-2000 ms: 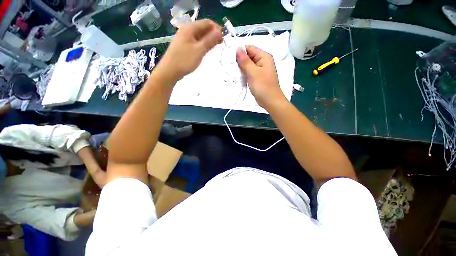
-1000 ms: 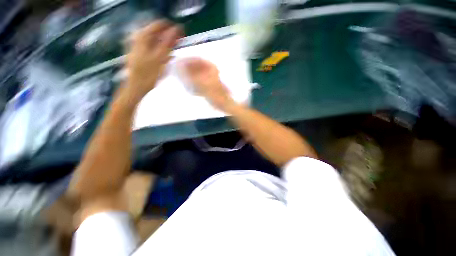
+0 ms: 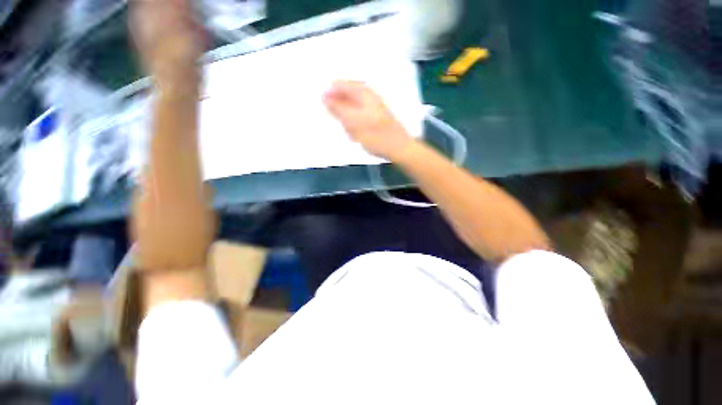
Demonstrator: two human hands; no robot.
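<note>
The view is blurred. My left hand (image 3: 168, 39) is raised at the upper left, cut by the top edge; what it holds cannot be told. My right hand (image 3: 362, 117) is over the right part of the white sheet (image 3: 269, 119), its fingers pointing left; they look closed, but whether they pinch the cord cannot be told. A white cable (image 3: 461, 146) loops out from the sheet's right side, and a loop hangs over the bench's front edge below my right hand.
A bottle (image 3: 434, 24) and a yellow screwdriver (image 3: 465, 64) lie beyond the sheet's right corner. A blue object (image 3: 47, 124) is at left. Pale cables (image 3: 665, 107) hang at right. Cartons (image 3: 237, 273) and a neighbour's arm (image 3: 67, 328) are below left.
My left hand has moved left and up, away from my right hand. The hands were close together over the sheet before. The cable loop now also shows right of the sheet. The view has shifted.
</note>
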